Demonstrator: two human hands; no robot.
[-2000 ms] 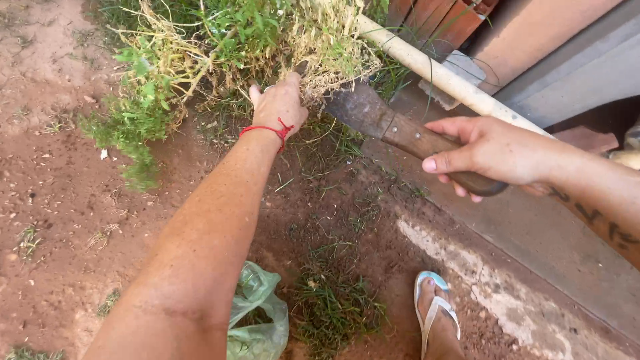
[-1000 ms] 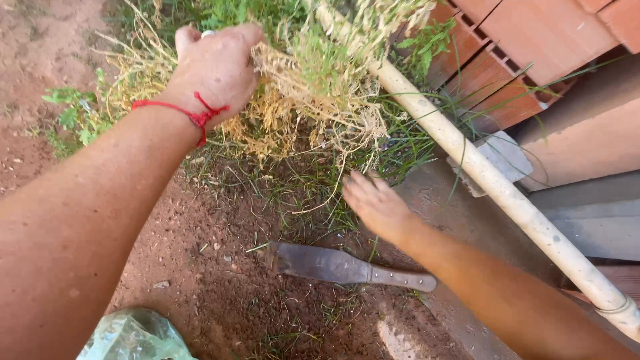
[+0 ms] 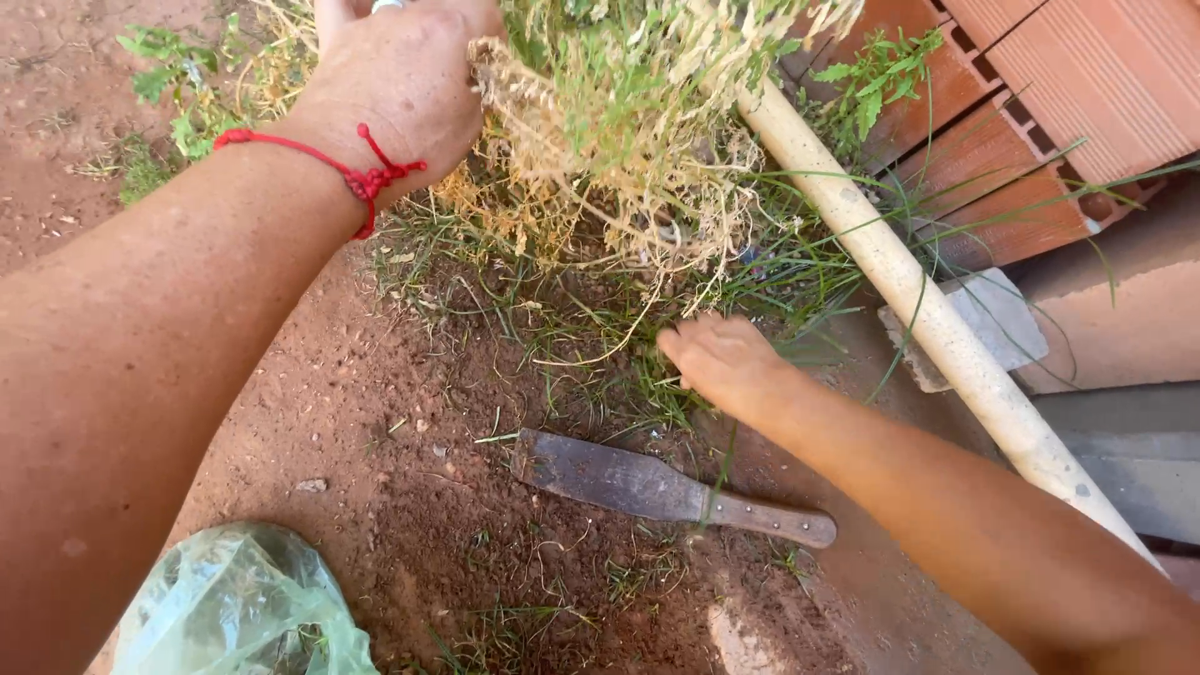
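My left hand (image 3: 408, 80), with a red cord bracelet at the wrist and a ring, is at the top beside a clump of dry, yellowed weeds (image 3: 609, 159); its fingers are partly cut off by the frame edge, so its hold cannot be made out. My right hand (image 3: 727, 361) is low in the green grass (image 3: 656, 389) under the clump, slightly blurred, fingers curled at the blades. Below it, a broad-bladed machete (image 3: 609, 473) with a riveted wooden handle lies flat on the reddish soil, touched by neither hand.
A pale pole (image 3: 872, 234) runs diagonally on the right, over a broken light slab (image 3: 998, 319). Hollow red clay bricks (image 3: 1097, 75) are stacked at upper right. A translucent green plastic bag (image 3: 244, 600) sits at lower left. Leafy green weeds (image 3: 169, 66) grow at upper left.
Two seconds ago my right hand held the machete by its handle; it has let go, and the machete lies on the soil. My right hand is now at the grass.
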